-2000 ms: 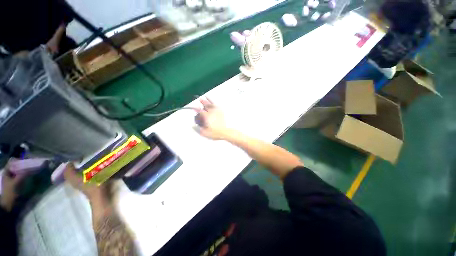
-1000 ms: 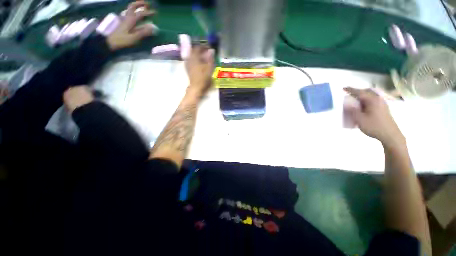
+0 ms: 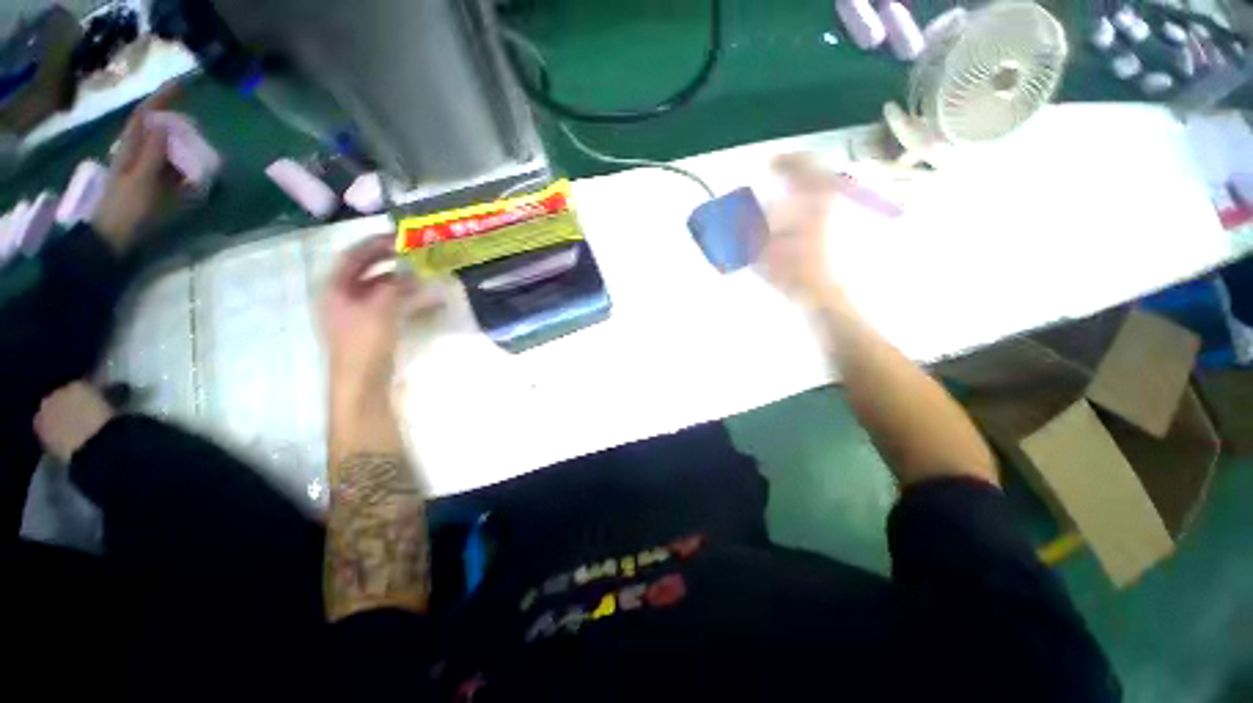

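A pink housing [image 3: 531, 271] sits in the dark fixture [image 3: 543, 319], under the grey press [image 3: 412, 96] and its yellow-red label plate [image 3: 484, 231]. My left hand [image 3: 374, 305] is at the left side of the press, blurred, with fingers apart and no part visible in it. My right hand [image 3: 800, 234] is blurred at the right edge of the blue switch pad [image 3: 730, 229]; no part shows in it. Another pink housing [image 3: 870, 197] lies on the white bench [image 3: 660, 357] just right of my right hand.
A neighbour's hand [image 3: 135, 179] holds a pink housing at the left, beside more housings on the green belt [image 3: 618, 69]. A black cable [image 3: 632, 116] loops behind the press. A cream fan [image 3: 992, 76] stands at right. A cardboard box [image 3: 1113, 467] is on the floor.
The fixture, empty a second ago, now holds a housing. My left hand has come nearer from behind the press's left side. My right hand has moved left to the pad, away from a pink housing.
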